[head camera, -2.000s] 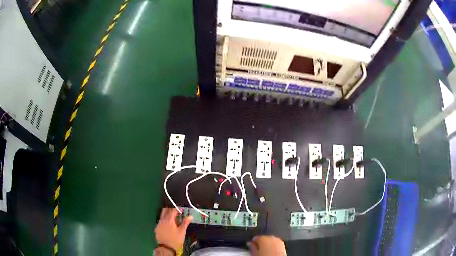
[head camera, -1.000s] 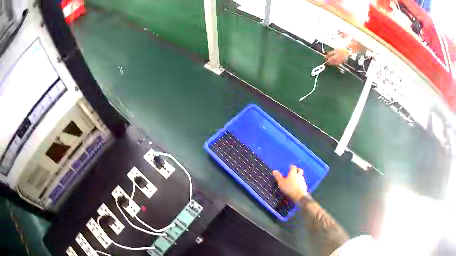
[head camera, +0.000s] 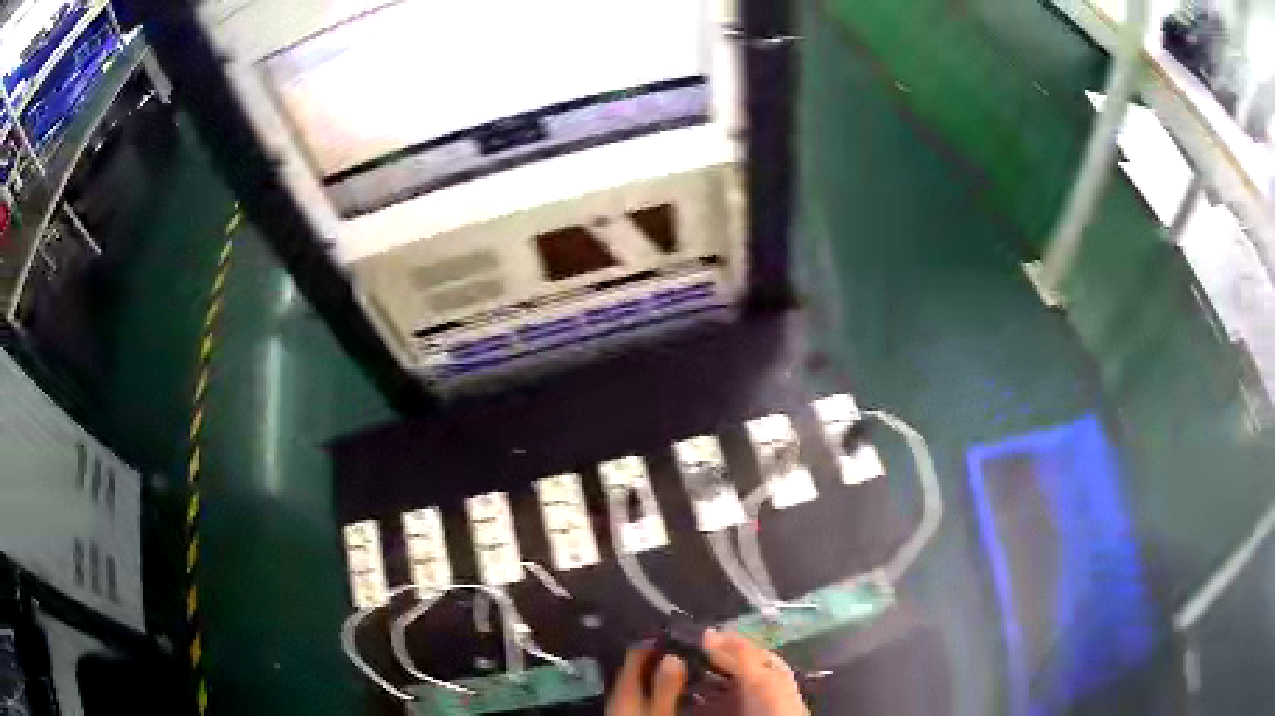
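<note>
My left hand (head camera: 645, 684) and my right hand (head camera: 757, 677) are close together at the near edge of the black fixture board (head camera: 601, 371). Dark blocks (head camera: 681, 646), which look like black adapters, are held between their fingers; blur hides how many each hand has. Ahead, a row of white sockets (head camera: 565, 522) stands on the board. The right-hand ones hold black adapters (head camera: 854, 437) with white leads (head camera: 928, 490). The left-hand sockets hold none. White leads loop from the left green connector board (head camera: 517, 688). The right green connector board (head camera: 839, 611) lies partly behind my right hand.
The instrument rack with a bright screen (head camera: 490, 98) and beige unit (head camera: 559, 266) stands behind the board. A blurred blue tray (head camera: 990, 560) is at the right. A white cabinet (head camera: 63, 490) is at the left. A bench leg (head camera: 1098, 182) stands at the upper right.
The view has swung left from the blue tray back to the fixture. My right hand has left the tray and is beside my left hand, with dark blocks between them.
</note>
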